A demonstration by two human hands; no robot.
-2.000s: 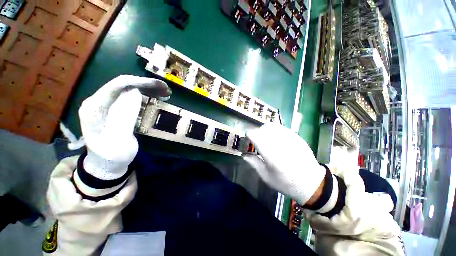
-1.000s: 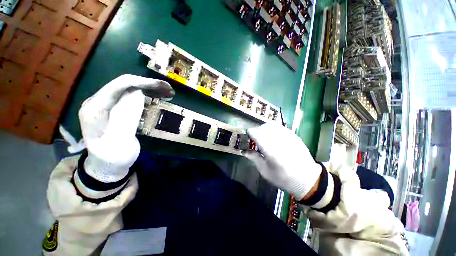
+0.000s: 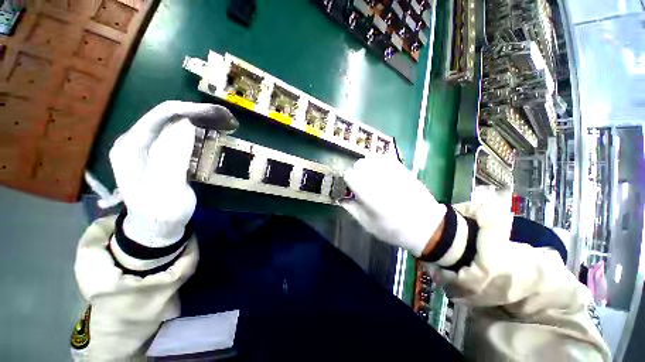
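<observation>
The lower fixture, a pale bar, lies across in front of me. Three of its windows show black inserts; its right part is hidden under my right hand. My left hand, in a white glove, grips the left end of the lower fixture between thumb and fingers. My right hand, also gloved, is closed around its right end, with the fingertips at a window beside the third black one. The upper fixture lies behind, roughly parallel, with open pockets and yellow marks along its near side.
An orange-brown grid tray is at the left. A black piece lies behind the fixtures. Strip racks with dark pieces stand at the back. Stacked fixtures lie at the right beyond the rail. A white paper is at the bottom.
My right hand has shifted slightly left and up over the lower fixture, covering the fourth window more. The view has shifted slightly. Both hands keep hold of the bar.
</observation>
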